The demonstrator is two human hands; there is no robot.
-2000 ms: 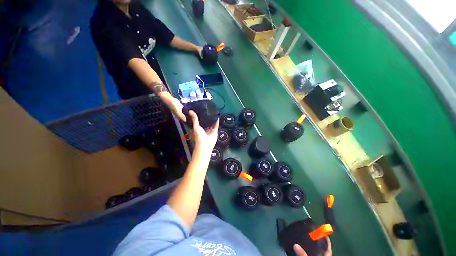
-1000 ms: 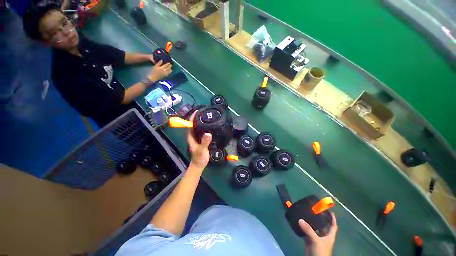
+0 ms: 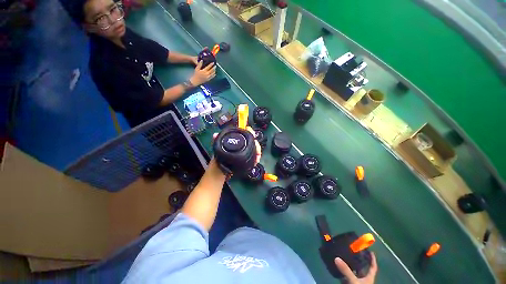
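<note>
My left hand (image 3: 256, 145) is wrapped around a black round speaker (image 3: 234, 148) with an orange strap standing up from it and a pale logo on its end. It is held up over the left edge of the bench. My right hand (image 3: 358, 272), partly cut off by the bottom edge, holds another black speaker (image 3: 341, 252) low at the right. That one has an orange loop and a flat black strip with an orange tip beside it.
Several black speakers (image 3: 301, 189) stand on the green bench (image 3: 388, 208) between my hands. Strap pieces (image 3: 360, 173) lie farther right. A grey crate (image 3: 130, 145) is at the left. A person in black (image 3: 130, 69) holds a speaker (image 3: 207, 58). Boxes stand on the rear shelf.
The speaker in my left hand has turned, so its orange strap now points up instead of left. My right hand has moved slightly down with its speaker. The view has shifted.
</note>
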